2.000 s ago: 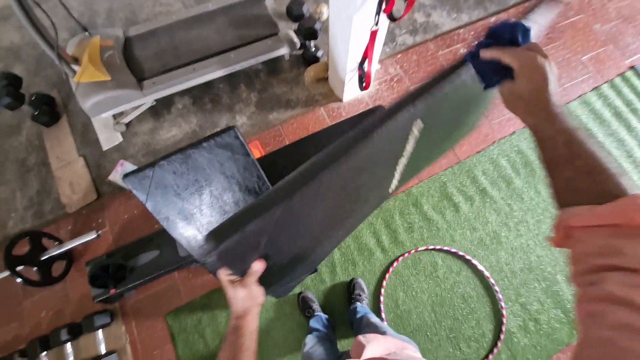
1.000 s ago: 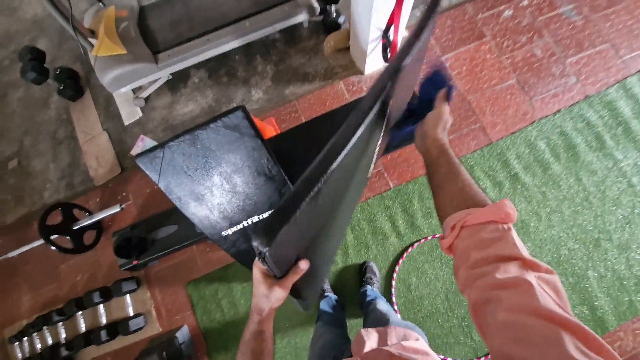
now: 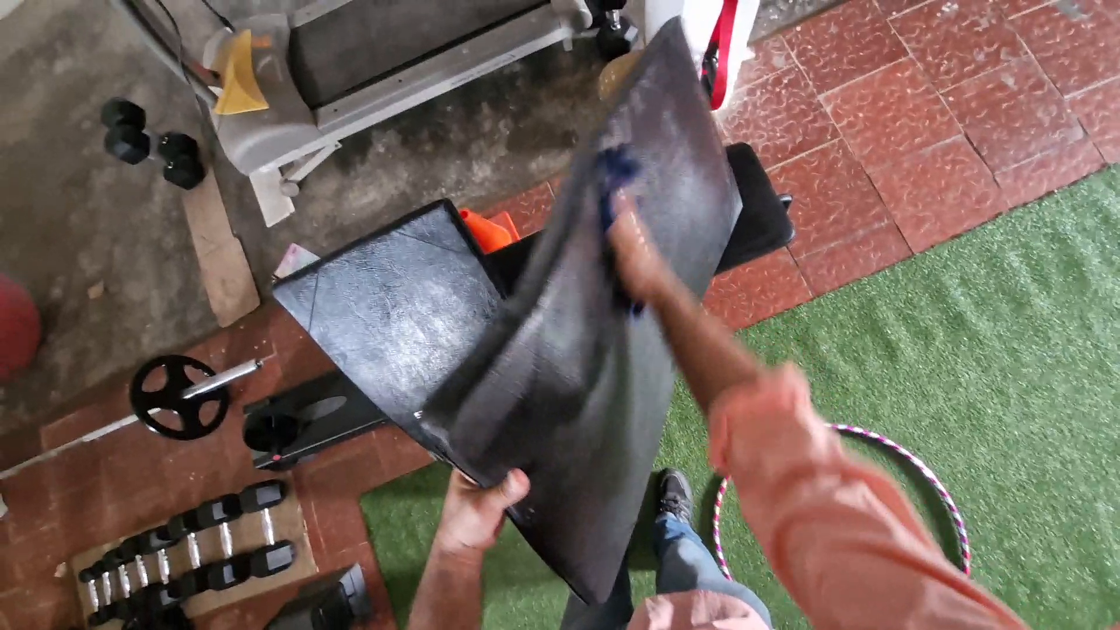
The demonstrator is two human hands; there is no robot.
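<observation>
A black folding exercise mat (image 3: 560,402) is partly unfolded, one panel raised and bent, the other panel (image 3: 394,306) lying flat over a black bench (image 3: 757,206). My left hand (image 3: 479,512) grips the mat's lower edge, thumb on top. My right hand (image 3: 634,245), blurred, presses a dark blue cloth (image 3: 618,179) against the raised panel's face. The fingers are partly hidden by the cloth.
A treadmill (image 3: 420,66) stands at the top left, an orange cone (image 3: 490,229) behind the mat. Several dumbbells (image 3: 192,547) lie lower left, near a barbell with a plate (image 3: 179,396). A hoop (image 3: 941,490) lies on green turf (image 3: 989,350).
My right hand has moved with the blue cloth from the raised panel's far end to its broad face. That panel has swung and bent. My left hand still holds the lower edge.
</observation>
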